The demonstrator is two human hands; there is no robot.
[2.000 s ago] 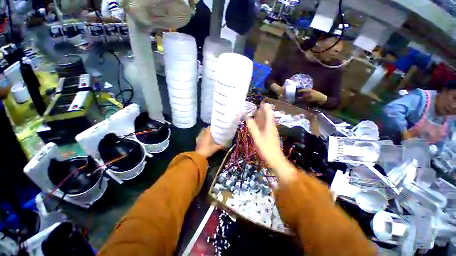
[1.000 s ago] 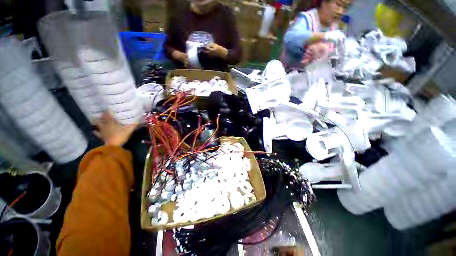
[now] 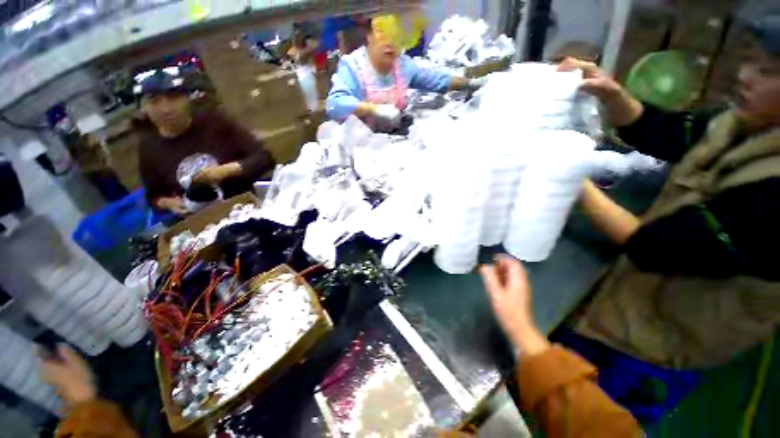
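Observation:
White round housings stand in tall stacks (image 3: 547, 205) on the right part of the bench. My right hand (image 3: 511, 295) is just below and in front of their lower ends, with nothing seen in it; contact is unclear. Another person's hands are at the top and right side of these stacks. More stacked housings (image 3: 85, 295) stand at the far left. My left hand (image 3: 68, 376) is blurred beside them, fingers apart and nothing seen in it. The front carton (image 3: 295, 368) holds small white and silver fittings, with red-orange lead wires (image 3: 184, 312) behind and over its left side.
A heap of white frames (image 3: 359, 184) lies beyond the cartons. A second carton (image 3: 231, 205), black parts (image 3: 257, 244) and a blue basket (image 3: 111, 222) are at left. The worn red mat (image 3: 342, 376) has pale strips. A person stands close at right; two others sit across the bench.
The view has swung right. My left hand has come away from the left stacks' front. My right hand, out of view one second ago, now shows by the right stacks, where another person's hands appear.

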